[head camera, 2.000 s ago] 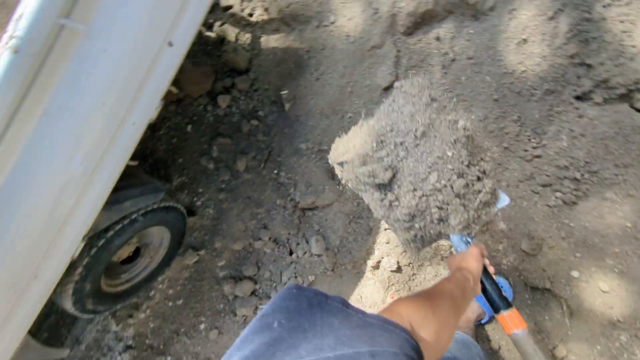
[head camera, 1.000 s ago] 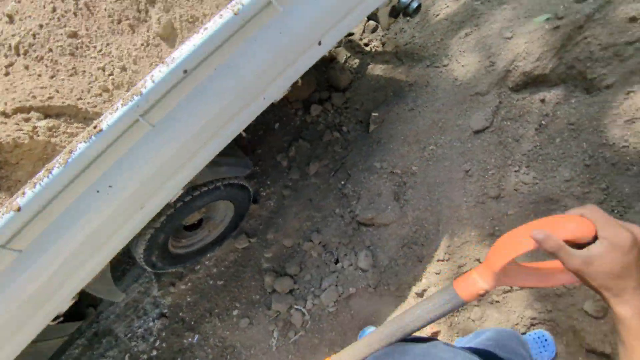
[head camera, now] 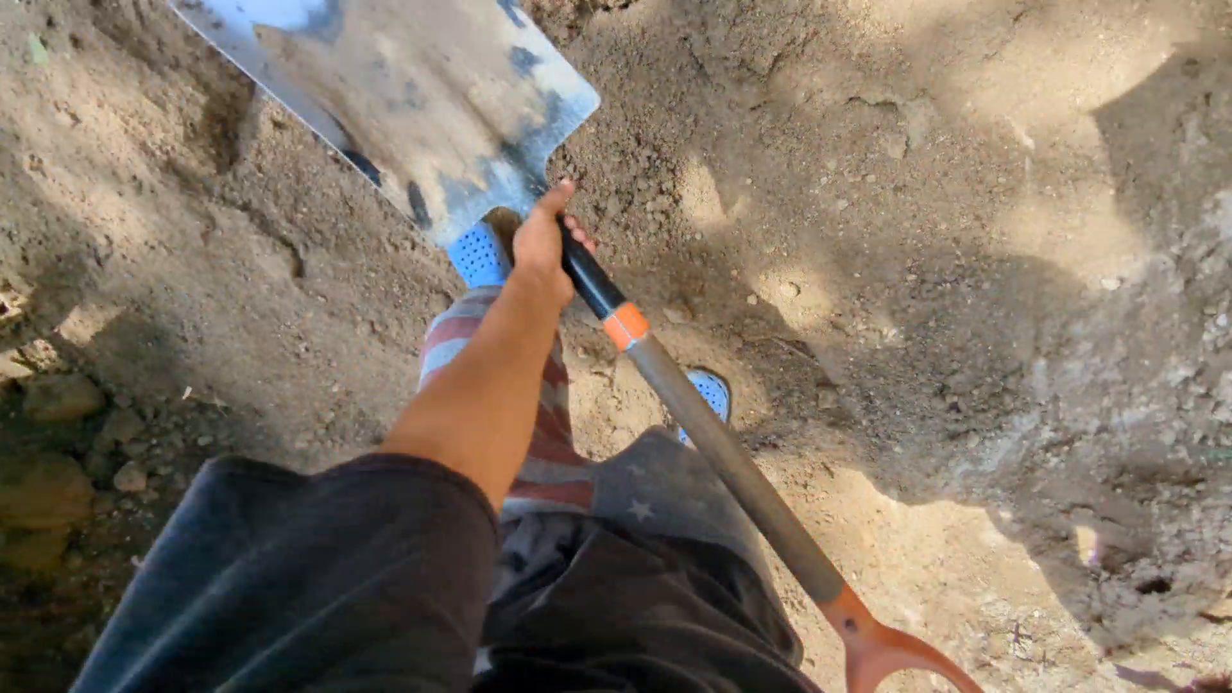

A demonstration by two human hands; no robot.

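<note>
My left hand is closed around the black lower end of the shaft of a shovel, just behind its blade. The broad metal blade fills the top left, smeared with dirt and bearing no heap of soil. From there the shaft slants down to the right, past an orange band, to an orange D-shaped handle, cut off by the bottom edge. My right hand is out of view, so its hold on the handle is hidden.
Blue perforated clogs are on my feet, one beside the blade and one right of my leg. Uneven dirt ground lies around me, with sun patches and shadows. Stones lie at the lower left.
The soil heaped on the blade two seconds ago is gone from it. The white metal edge and wheel have left view as the view swung away. My right hand, on the orange handle one second ago, is out of view.
</note>
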